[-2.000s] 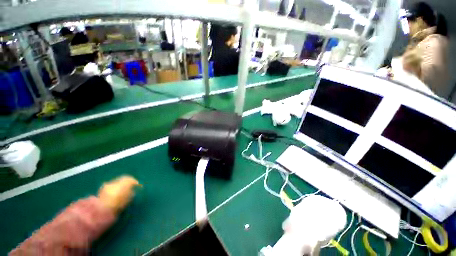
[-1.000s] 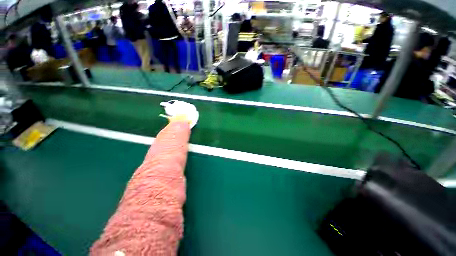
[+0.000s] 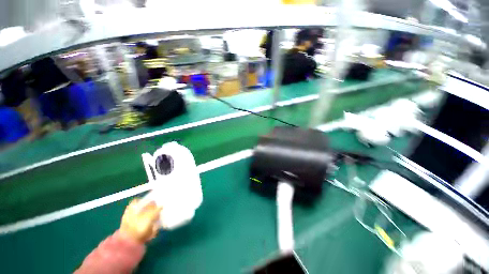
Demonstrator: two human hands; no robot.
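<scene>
My left hand (image 3: pixel 140 218), in a pink sleeve, is at the lower left and grips a white security camera (image 3: pixel 179 184) by its lower left side. The camera's dark round lens faces up and towards me, and a white stick-like part stands beside it. The camera is over the bench's edge strip by the green belt. My right hand is not in view. A second white camera (image 3: pixel 429 254) lies blurred at the lower right, cut by the picture's edge.
A black label printer (image 3: pixel 292 158) with a white label strip (image 3: pixel 286 214) stands right of the held camera. Cords, a keyboard (image 3: pixel 418 200) and a monitor (image 3: pixel 456 126) are at the right. More white cameras (image 3: pixel 375 126) lie behind. A black cable crosses the belt (image 3: pixel 230 136).
My left hand has taken hold of the camera on the belt and brought it back towards the bench. The view has turned right, so the printer, keyboard and monitor show again.
</scene>
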